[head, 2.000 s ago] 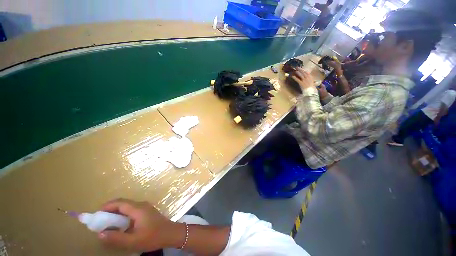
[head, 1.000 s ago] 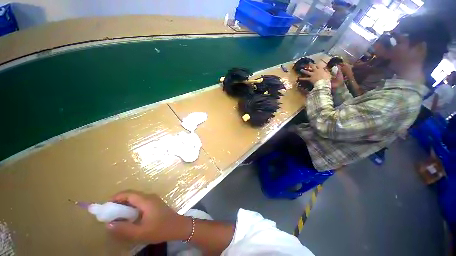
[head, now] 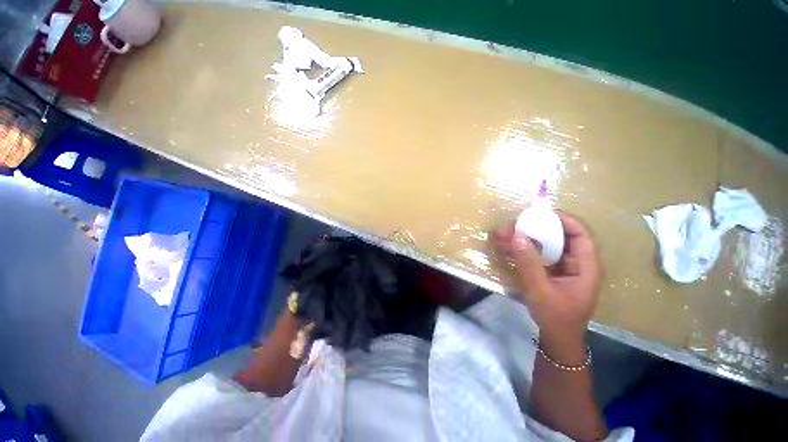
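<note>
My right hand (head: 566,272) holds a white squeeze glue bottle (head: 541,231) above the bench's front edge, its thin pink-purple nozzle pointing away from me. A black fringed bundle (head: 344,289) is below the bench edge, over my lap. My left hand (head: 296,332) is at the bundle's left side, mostly hidden by it; only parts of the fingers show. A small printed white tube (head: 332,79) lies on crumpled white paper (head: 296,52) at the left of the bench.
A tan bench top (head: 415,129) runs across, with a green belt (head: 674,52) behind. White crumpled tissue (head: 684,242) lies at right. A pale mug (head: 131,23) and red box (head: 76,53) stand far left. A blue crate (head: 145,285) with white scrap is on the floor at left.
The view has swung left and down, bringing the fringed bundle, mug and crate in and taking the neighbouring worker out. My right hand still holds the glue bottle.
</note>
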